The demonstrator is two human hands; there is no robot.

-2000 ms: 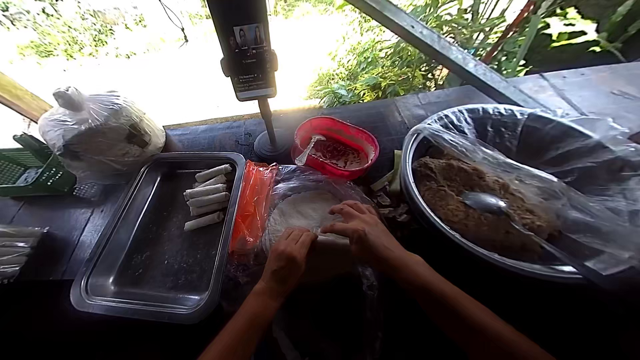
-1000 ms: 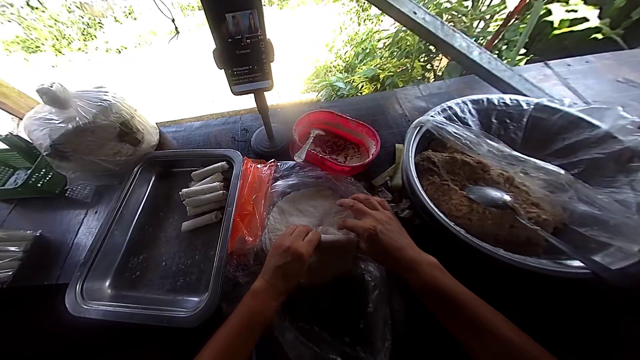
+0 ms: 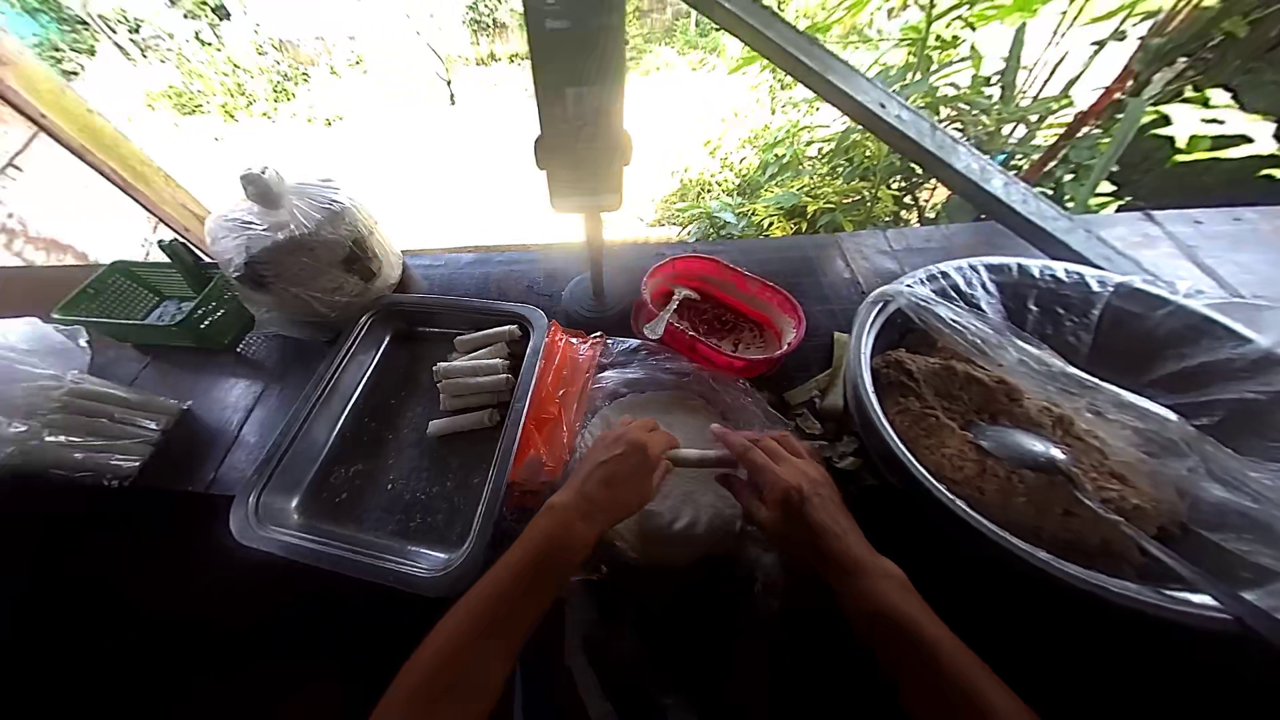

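A thin pale wrapper roll (image 3: 700, 458) lies across a stack of round wrappers (image 3: 665, 515), with my left hand (image 3: 622, 470) at its left end and my right hand (image 3: 785, 485) at its right end. Both hands hold it by the fingertips. Left of them, several finished rolls (image 3: 474, 385) lie in a metal tray (image 3: 350, 480). At the right, a large metal basin (image 3: 860, 385) lined with clear plastic holds brown filling (image 3: 960, 420) and a metal spoon (image 3: 1020, 447). A red tub (image 3: 720, 315) with a wet mixture and a small utensil stands behind the stack.
An orange plastic bag (image 3: 555, 400) lies between tray and stack. A phone holder (image 3: 590, 150) stands at the back. Farther left are a tied plastic bag (image 3: 300, 260), a green basket (image 3: 150, 310) and bagged rolls (image 3: 90, 425). Scraps (image 3: 825, 390) lie beside the basin.
The wrapper between my hands now shows as a narrow roll across the stack. My left hand is at its left end, my right hand at its right end. The view has turned left.
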